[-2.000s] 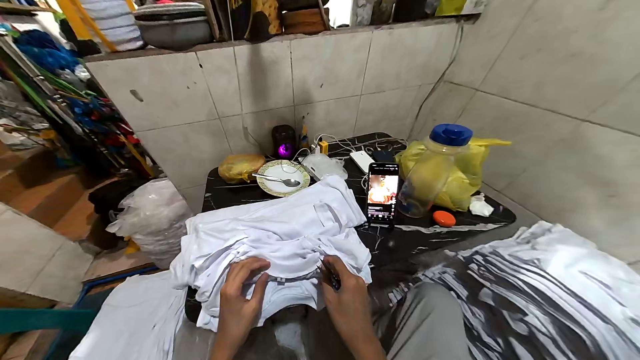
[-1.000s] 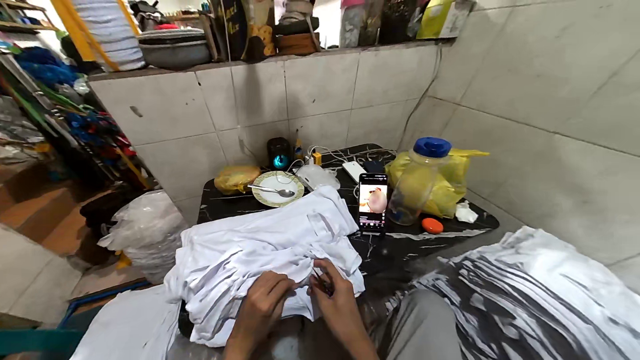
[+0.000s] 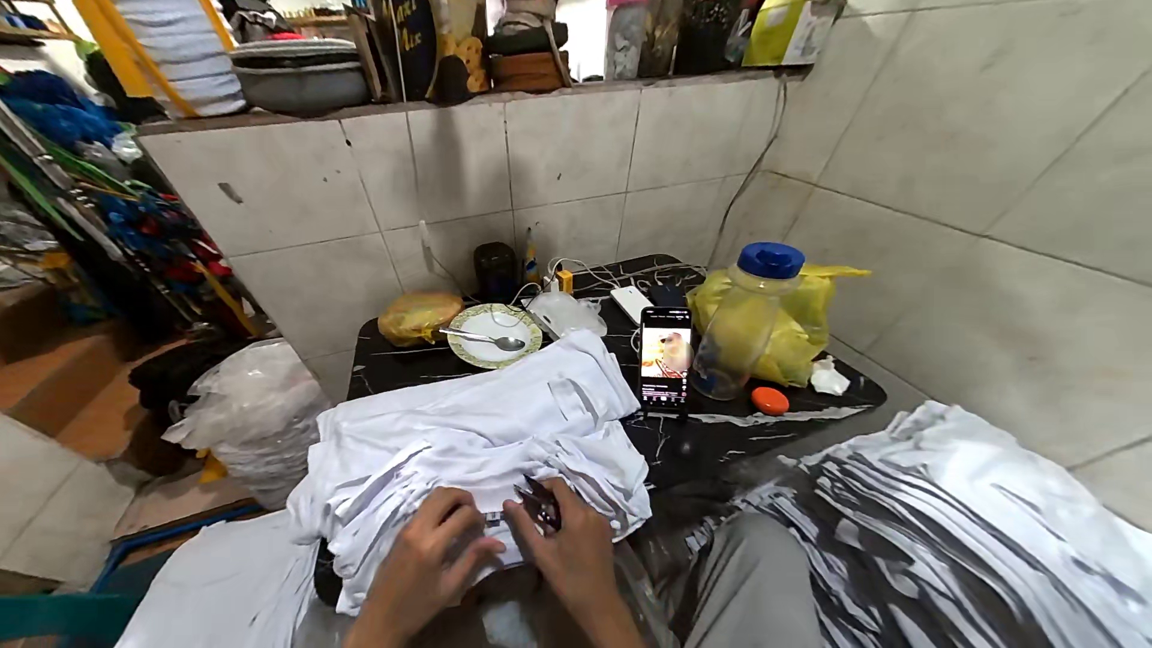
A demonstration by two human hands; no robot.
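A heap of white garments (image 3: 468, 405) lies on the near side of the black marbled table, reaching its front edge. My left hand (image 3: 436, 558) rests on the fabric with bent fingers near a small dark-marked label at the neckline; whether it pinches cloth is unclear. Held in my right hand (image 3: 571, 549) is a small dark tool with pointed tips, perhaps thread snips (image 3: 538, 504), just right of that label. Behind the garments, a smartphone (image 3: 664, 360) stands upright with its screen lit.
Around the table stand a patterned plate (image 3: 529, 349) with a spoon (image 3: 508, 343), a clear plastic jar (image 3: 733, 342) with blue lid, a yellow plastic bag (image 3: 801, 333) and an orange cap (image 3: 769, 400). More white garments (image 3: 981, 504) lie at right; a plastic-wrapped stack (image 3: 270, 423) is at left.
My hands were close together at the fabric one second ago; now they are slightly apart, and the dark tool shows more clearly in my right hand.
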